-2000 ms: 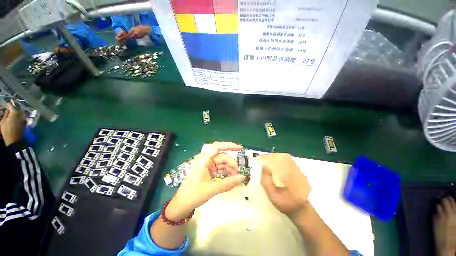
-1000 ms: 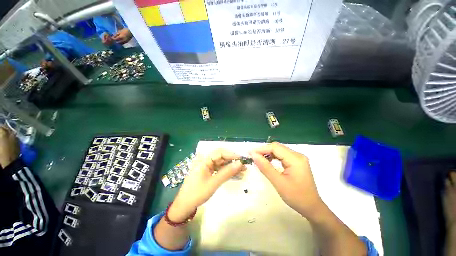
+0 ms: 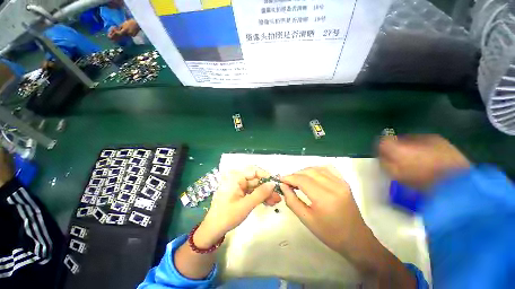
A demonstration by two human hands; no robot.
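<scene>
My left hand [image 3: 237, 197], with a red bead bracelet at the wrist, holds a small green circuit board [image 3: 272, 180] between thumb and fingers. My right hand [image 3: 319, 203] pinches the same board from the right, its fingertips close to the left ones. The fingers hide much of the board. Both hands are above the cream work mat [image 3: 316, 259]. A tiny black part [image 3: 276, 210] lies on the mat just below the fingers.
A black tray [image 3: 107, 254] with pale-framed units stands at left. Loose board pieces [image 3: 200, 189] lie at the mat's left edge. Another person's blurred arm [image 3: 468, 209] reaches in from the right, over the blue bin [image 3: 402, 196]. A test chart [image 3: 282, 62] hangs ahead. A fan [image 3: 502, 84] stands right.
Another person's arm has come in at the right, by the bin and the rightmost bench unit. Since two seconds ago, my right hand has closed onto the board in my left hand.
</scene>
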